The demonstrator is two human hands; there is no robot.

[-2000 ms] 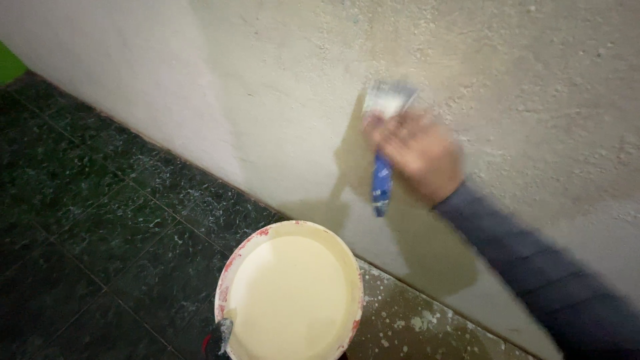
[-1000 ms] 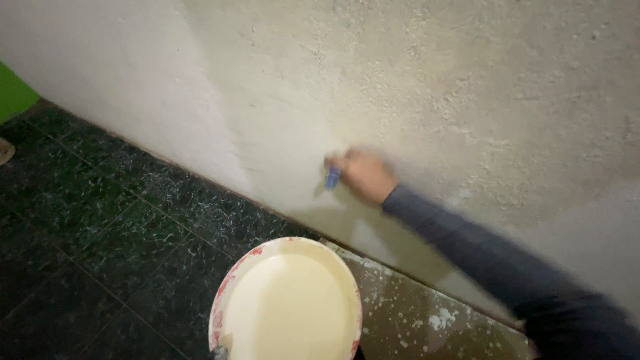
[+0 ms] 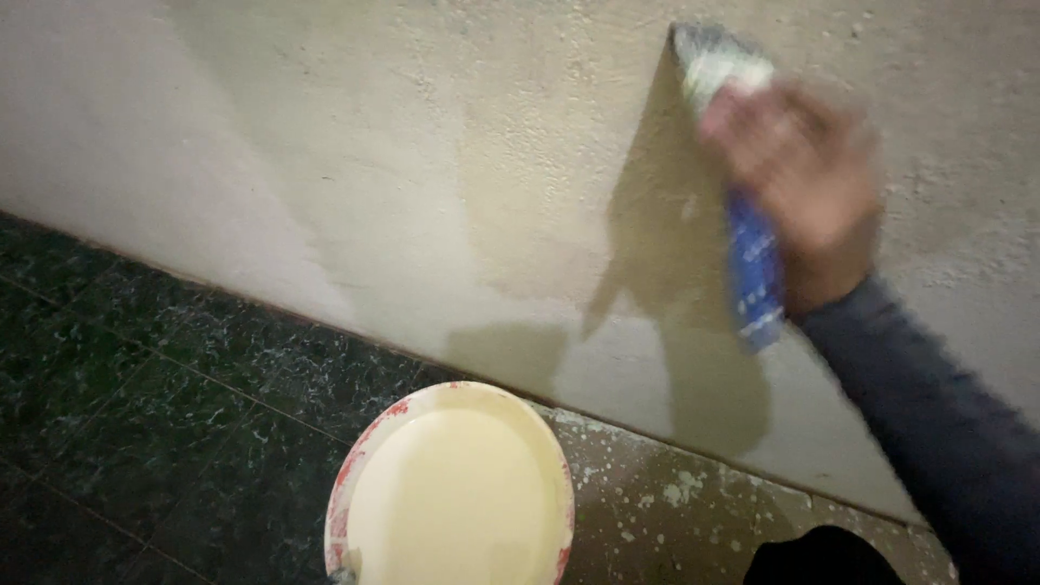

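My right hand (image 3: pixel 800 187), blurred by motion, grips a paintbrush (image 3: pixel 751 268) near its ferrule. The blue handle points down and the whitish bristle end touches or lies close to the wall (image 3: pixel 390 162), which has a rough, partly cream-coated surface. A dark sleeve covers the arm. Below and to the left of the hand stands a round bucket (image 3: pixel 335 528) with red and cream stains on its rim, holding cream paint (image 3: pixel 463 496). My left hand is out of sight.
Dark green marbled tiles (image 3: pixel 203 382) cover the floor at left. Paint-spattered brown floor (image 3: pixel 634 496) lies right of the bucket, along the wall's foot. A black rounded object (image 3: pixel 821 561) shows at the bottom edge. Shadows of the hand and brush fall on the wall.
Since one second ago, my right hand has moved up and to the right along the wall, still holding the brush. The black rounded object now shows at the bottom.
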